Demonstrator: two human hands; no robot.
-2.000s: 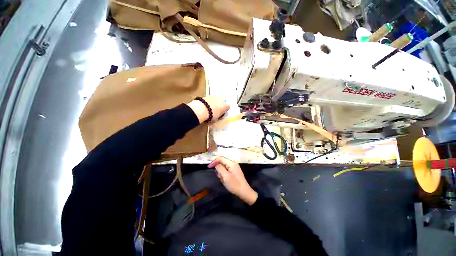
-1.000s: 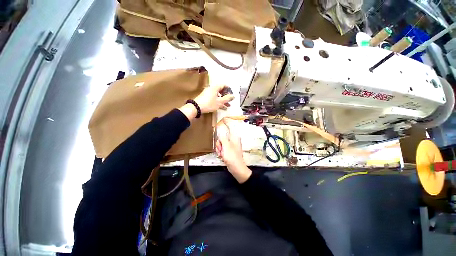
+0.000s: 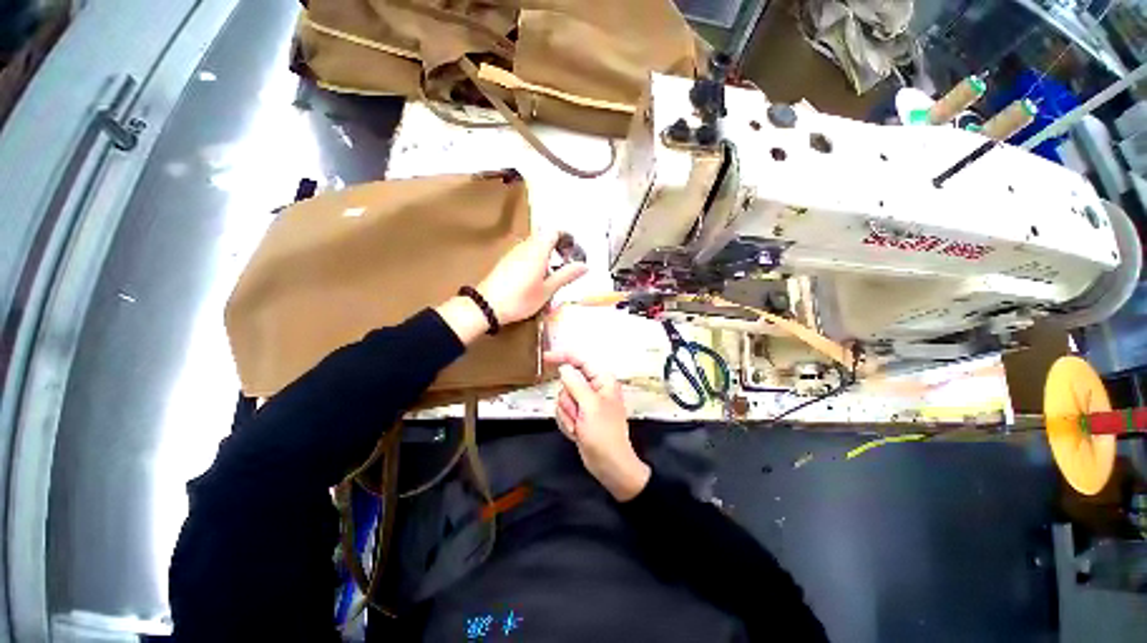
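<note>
The brown bag body (image 3: 377,276) lies on the white machine table, its right edge facing the needle area (image 3: 648,291). My left hand (image 3: 522,283), with a dark bead bracelet, lies over that edge; a small dark round thing (image 3: 569,249) sits between its thumb and fingers. My right hand (image 3: 601,427) is lower, at the table's front edge, fingertips by the bag's lower right corner; whether they pinch anything is unclear. The tan binding strip (image 3: 805,332) runs along the machine bed through the needle area. Dark straps (image 3: 387,502) hang below the bag.
Scissors (image 3: 694,372) lie on the bed below the needle area. The large machine head (image 3: 881,207) fills the right. More brown bags (image 3: 579,57) are heaped behind. A yellow tape reel (image 3: 1078,425) stands right; a shiny metal bench (image 3: 138,327) is left.
Since the first frame, my left hand has drawn back a little and the dark round thing has come into view. My right hand moved up to the bag's corner, then back down slightly.
</note>
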